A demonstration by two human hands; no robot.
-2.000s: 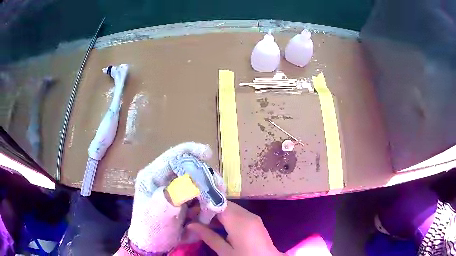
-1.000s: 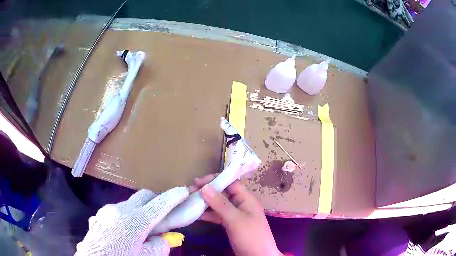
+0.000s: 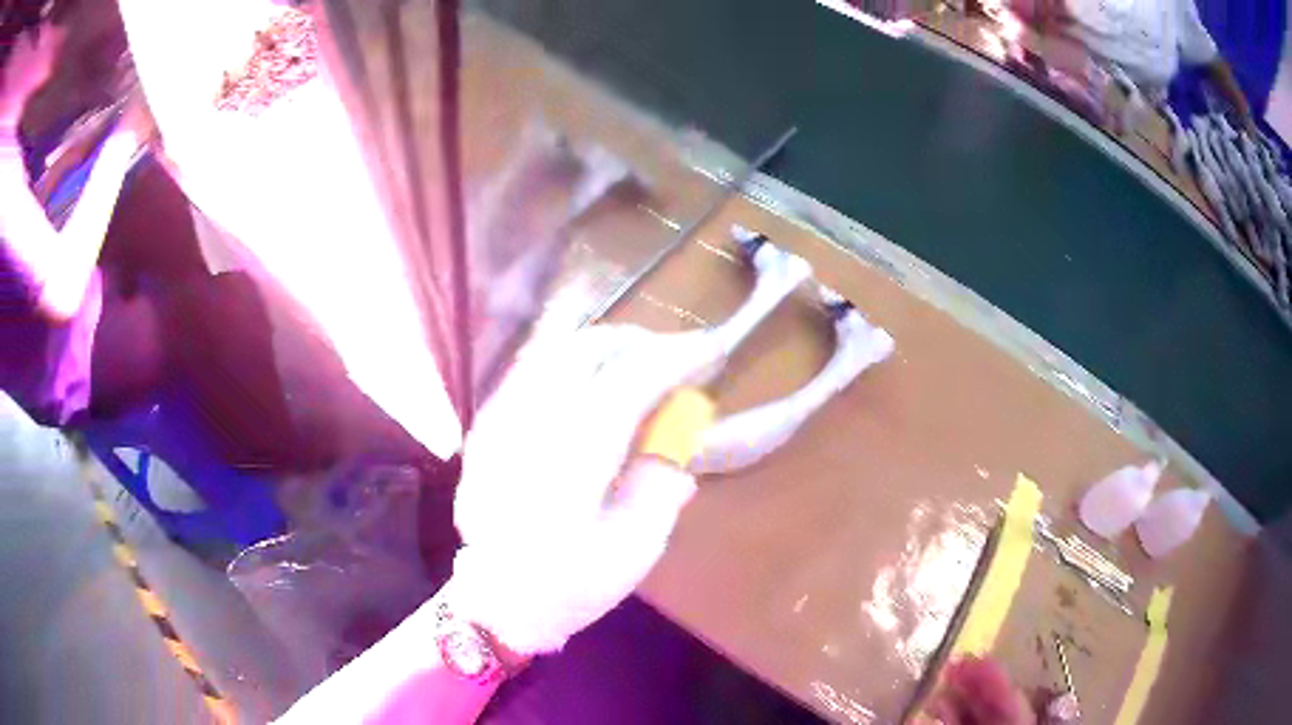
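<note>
Two grey-white moulded parts lie side by side on the brown bench, a left one (image 3: 772,283) and a right one (image 3: 808,400), each with a black band near its upper end. My left hand (image 3: 574,482), in a white knit glove with a yellow finger wrap (image 3: 679,425), is around the lower end of the right part and covers the lower end of the left one. My right hand (image 3: 981,694) is bare, blurred and cut off by the bottom edge; its fingers are unclear.
Two white squeeze bottles (image 3: 1119,499) stand at the right, near pale sticks (image 3: 1088,555). Yellow tape strips (image 3: 1003,581) flank the stained cardboard. A metal rod (image 3: 687,234) lies left of the parts. A dark green surface (image 3: 907,184) runs behind. People show at upper left and upper right.
The view has turned left. The held part has moved from above the bench front to beside the other part. My right hand has let go of it and is apart, near the tape.
</note>
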